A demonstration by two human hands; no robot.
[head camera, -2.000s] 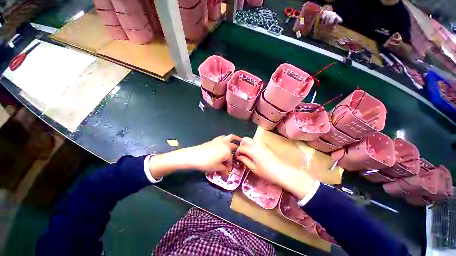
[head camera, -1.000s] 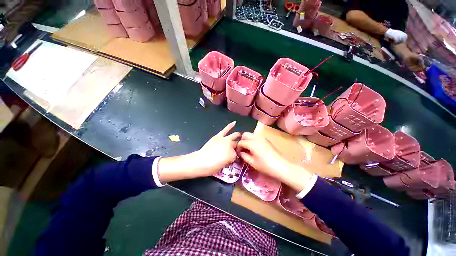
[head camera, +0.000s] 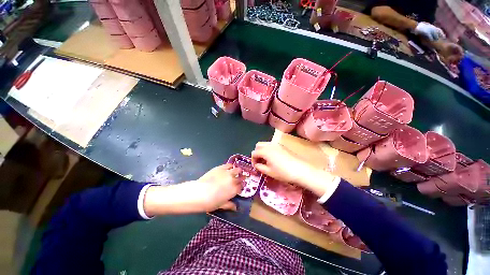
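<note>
A pink housing (head camera: 249,185) stands at the near bench edge, its opening facing up, at the left end of a short row of pink housings (head camera: 280,197). My left hand (head camera: 219,188) is at its left side, with fingers at the rim and the thumb low outside; it seems to hold the housing. My right hand (head camera: 271,160) is at its far right rim with fingertips pinched together; whether they hold a part is hidden. A dark strip shows along the housing's far inner wall.
Stacked pink housings (head camera: 303,80) stand behind the cardboard mat (head camera: 306,156). The hot glue gun (head camera: 382,196) lies right, partly behind my right sleeve. Scissors (head camera: 22,80) and white paper (head camera: 56,88) lie left. A metal post (head camera: 180,40) rises behind. Another person's hand (head camera: 448,51) is across the bench.
My left hand has moved down and left, away from my right hand, to the housing's near left side, uncovering more of its inside. My right hand stays near the far rim.
</note>
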